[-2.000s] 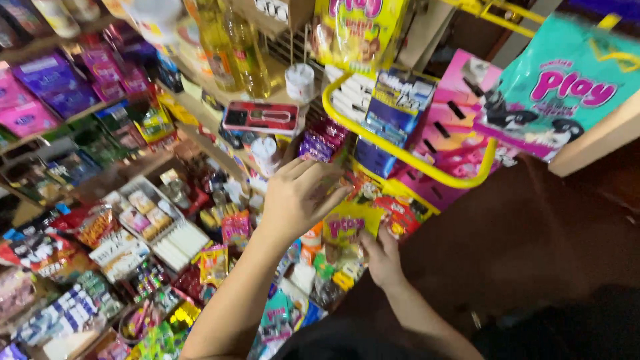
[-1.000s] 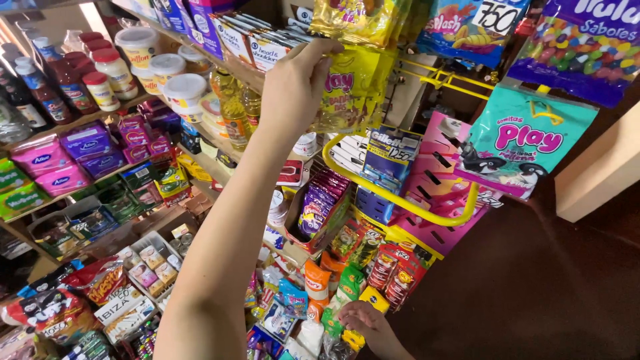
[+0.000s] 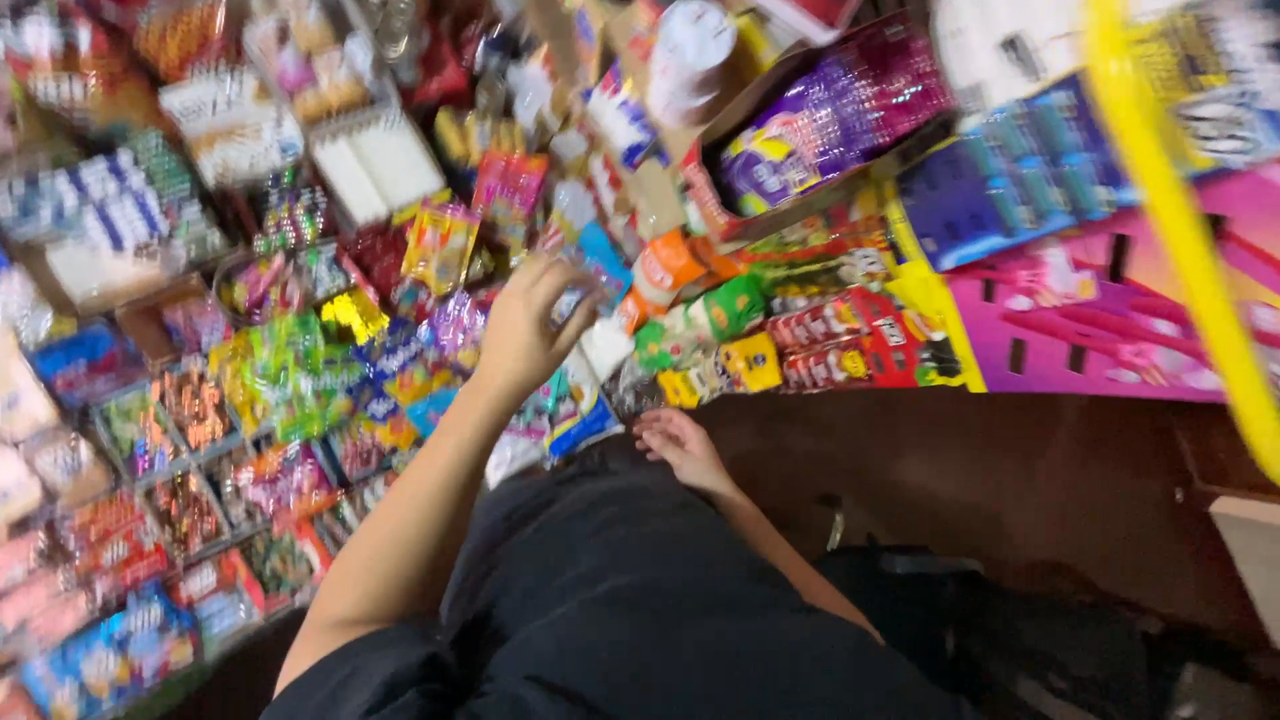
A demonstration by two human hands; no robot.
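Note:
My left hand (image 3: 535, 320) is over the packed candy display, fingers curled loosely with no item seen in them. Beneath and around it lie small candy packets, among them a blue and white plastic bag (image 3: 583, 425) just below. My right hand (image 3: 683, 448) rests low near the display's front edge, palm partly turned up and fingers a little bent, holding nothing that shows. Close above it are a yellow packet (image 3: 750, 362) and a green wrapped roll (image 3: 715, 318). The view is blurred, so whether either hand touches the goods is unclear.
Purple packets (image 3: 835, 110) stand in an open cardboard box above the hands. Pink hanging packaging (image 3: 1090, 330) and a yellow wire hoop (image 3: 1170, 200) are at the right. A divided candy tray (image 3: 205, 455) spreads left. A pale board edge (image 3: 1250, 550) juts in at lower right.
The view has swung down and left. My left hand, one second ago up at a hanging yellow bag, is now down over the candy. Two seconds ago my right hand was at a yellow bag.

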